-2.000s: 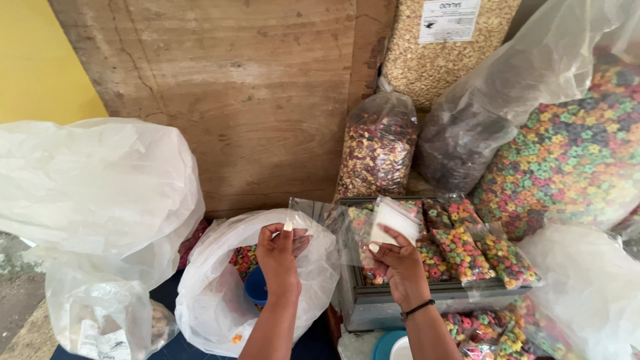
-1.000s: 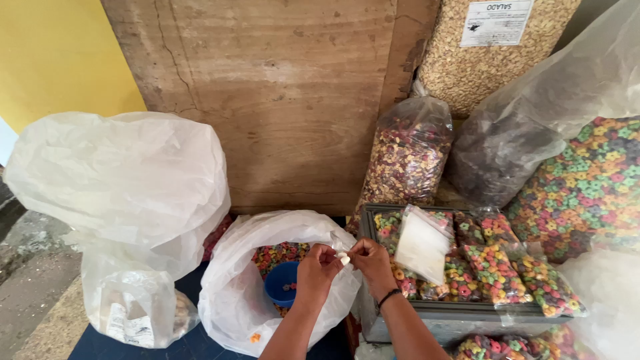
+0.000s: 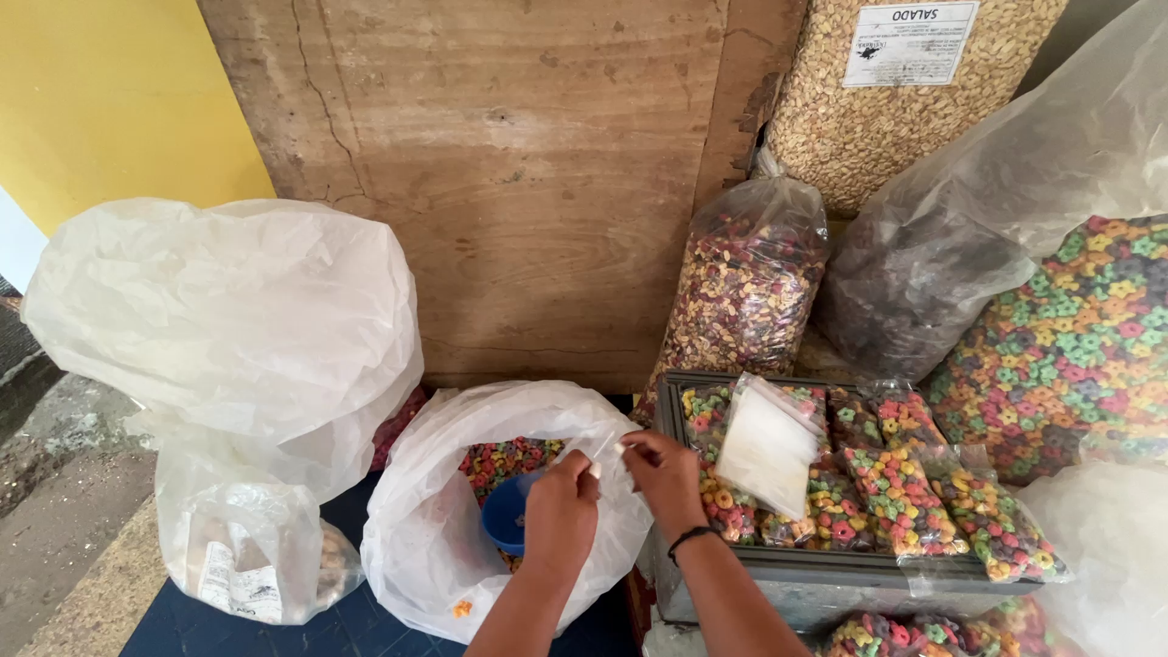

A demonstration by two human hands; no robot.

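My left hand point(image 3: 563, 506) and my right hand point(image 3: 662, 479) are raised over the right rim of an open white plastic bag point(image 3: 420, 511), fingertips pinched. A small clear plastic bag point(image 3: 602, 445) seems to stretch between them, barely visible. Inside the white bag lie colourful cereal rings point(image 3: 511, 456) and a blue plastic cup point(image 3: 506, 513). Right of my right hand, a stack of empty clear bags point(image 3: 768, 447) rests on filled cereal packets point(image 3: 899, 502) in a grey crate point(image 3: 876, 566).
Large white plastic bags point(image 3: 228, 319) stand at the left. A wooden board point(image 3: 493, 182) rises behind. A bag of mixed nuts point(image 3: 748, 283), a sack of peanuts point(image 3: 922, 119) and a big bag of coloured cereal point(image 3: 1068, 338) stand at the right. More packets point(image 3: 912, 634) lie below the crate.
The stack of empty bags, held in my right hand two seconds ago, now lies on the packets in the crate. My hands came together, then moved slightly apart.
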